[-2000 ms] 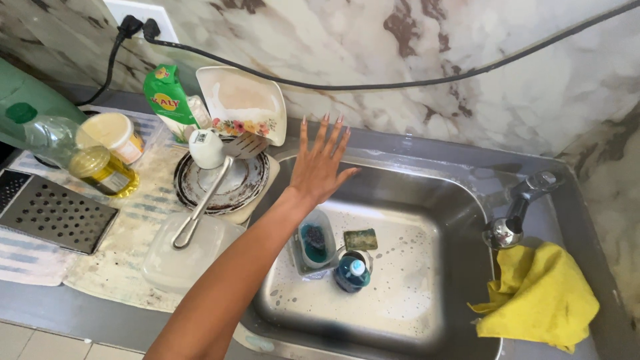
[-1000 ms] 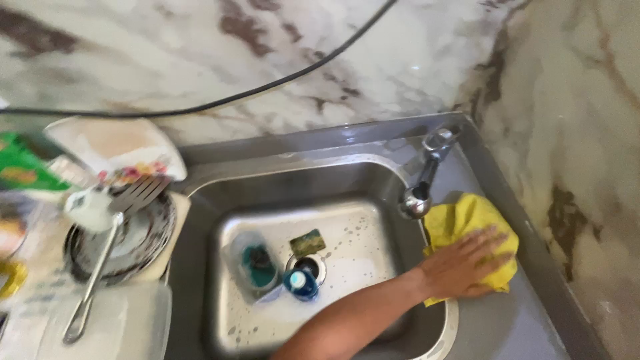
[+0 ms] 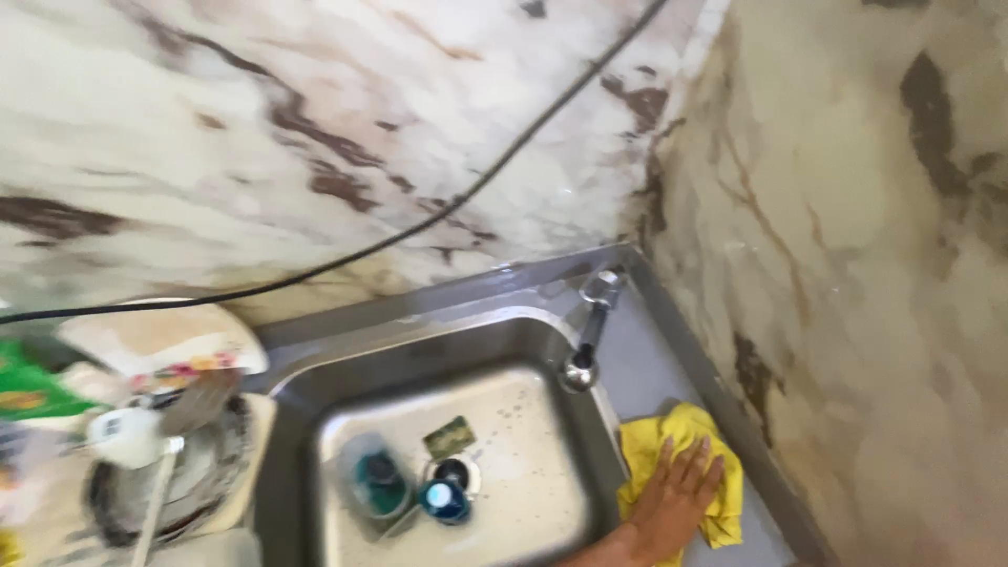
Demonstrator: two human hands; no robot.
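Note:
My left hand point(image 3: 681, 492) lies palm down on a crumpled yellow cloth point(image 3: 724, 488) and presses it to the metal ledge right of the sink. The fingertips point up toward the tap, and the thumb is hidden. My right hand is not in view. Just above the cloth stands a chrome tap point(image 3: 591, 339). In the steel sink point(image 3: 528, 472) are a clear plastic container point(image 3: 378, 480) with something blue inside, a worn green scouring sponge point(image 3: 449, 438) and a small blue bottle point(image 3: 445, 500) by the drain point(image 3: 455, 472).
On the left, a fork-like metal utensil point(image 3: 157, 492) and a white cup-like item point(image 3: 124, 437) rest over stacked dishes point(image 3: 228, 488). Behind them leans a flowered plate point(image 3: 165, 339), with a green packet point(image 3: 35, 386) beside it. A black cable point(image 3: 465, 197) crosses the marbled wall.
My left hand has gone from above the sink's left back rim to the yellow cloth on the right. The cloth now looks more bunched. The view has swung to the right.

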